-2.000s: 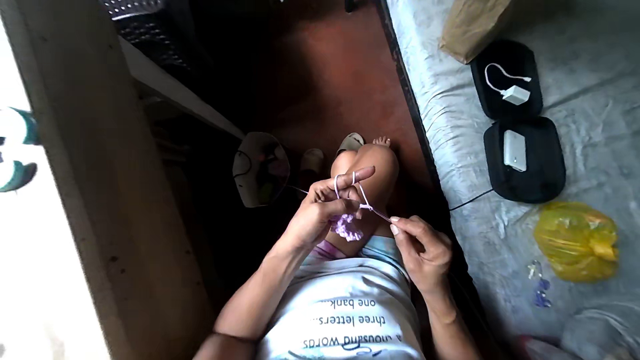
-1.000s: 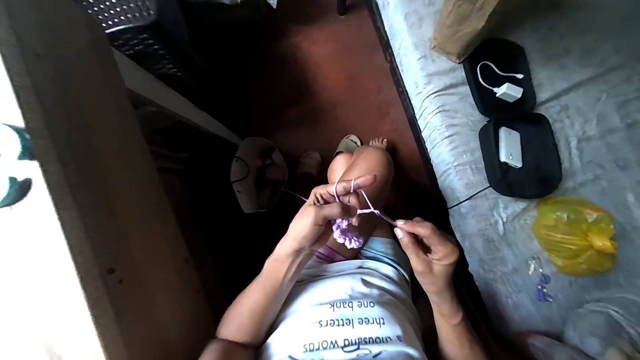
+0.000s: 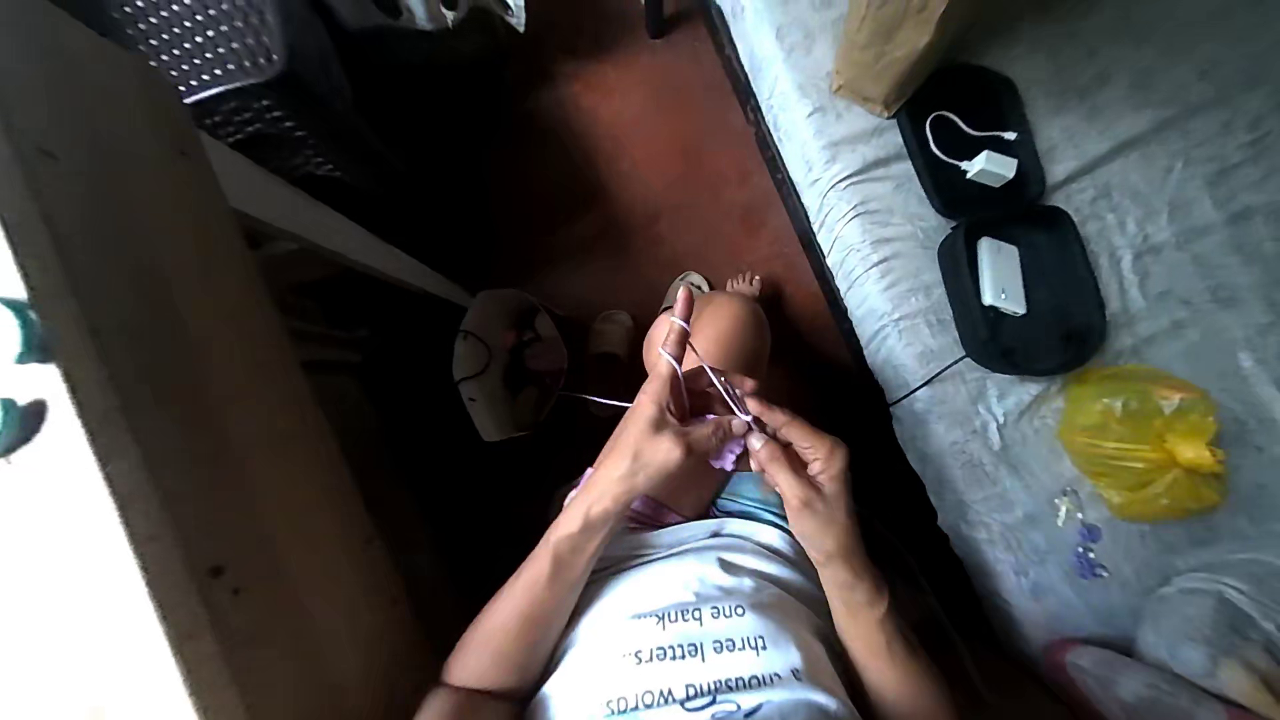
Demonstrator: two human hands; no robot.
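Observation:
My left hand [image 3: 660, 430] holds a small piece of purple crochet work [image 3: 728, 448], partly hidden by its fingers. Light purple yarn [image 3: 672, 362] loops around its raised index finger and slants down to the fingertips of my right hand [image 3: 800, 465]. That hand pinches a thin crochet hook [image 3: 730, 393], mostly hidden by the fingers. Both hands meet above my lap, fingertips close together. A strand of the yarn runs left from my left hand to an open container [image 3: 508, 365] on the far side of my left arm.
To the right, a grey-covered bed [image 3: 850, 230] holds an open black case [image 3: 1080, 300] with a white device and charger, a tied yellow plastic bag [image 3: 1145, 440], a brown paper bag [image 3: 885, 50] and small trinkets [image 3: 1088, 550]. A wooden ledge [image 3: 190, 400] stands left, a dark perforated basket [image 3: 200, 40] upper left.
My right hand has moved in against my left hand; earlier they were apart with yarn stretched between them. My left index finger now points more upward, away from me.

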